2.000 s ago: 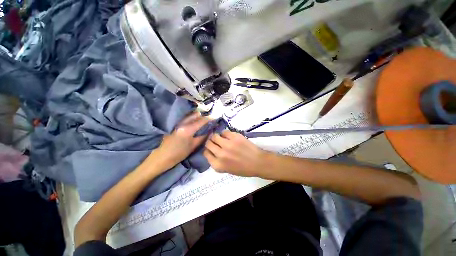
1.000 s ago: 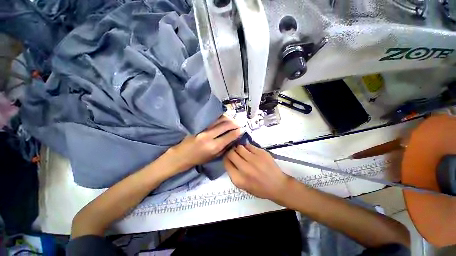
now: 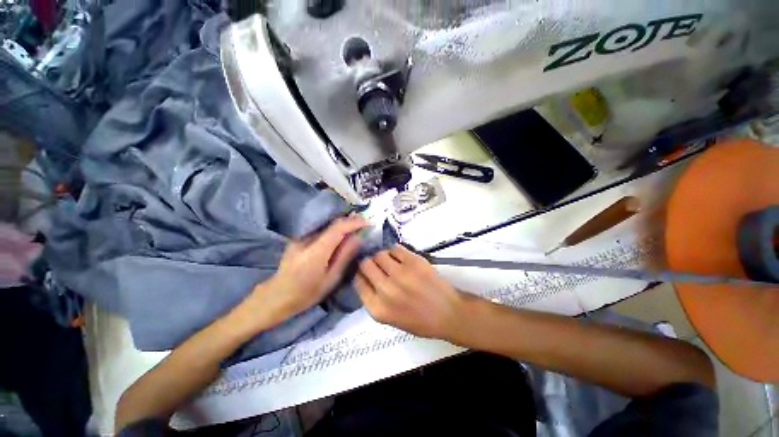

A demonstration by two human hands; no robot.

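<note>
A heap of blue-grey cloth, the garment [image 3: 196, 196], lies left of the machine head and reaches under the needle area. My left hand [image 3: 320, 265] is on the cloth just in front of the presser foot [image 3: 367, 205], slightly blurred, its fingers on the cloth. My right hand [image 3: 406, 288] pinches the cloth edge beside it, close to where the narrow grey binding strip [image 3: 530, 266] comes in. The strip runs from the orange disc [image 3: 722, 230] at the right. The exact stitching point is hidden by fingers and glare.
The off-white sewing machine [image 3: 478, 64] spans the top. Black snips [image 3: 457, 168] lie beside the foot, a black phone [image 3: 538, 158] under the arm, with a yellow item [image 3: 589, 107] behind it. A wooden-handled awl [image 3: 602, 220] lies near the disc. A printed scale [image 3: 342, 343] runs along the table front.
The camera view has shifted and tilted. My left hand's fingers have lifted and spread a little from the cloth edge; my right hand stays at the edge near the foot.
</note>
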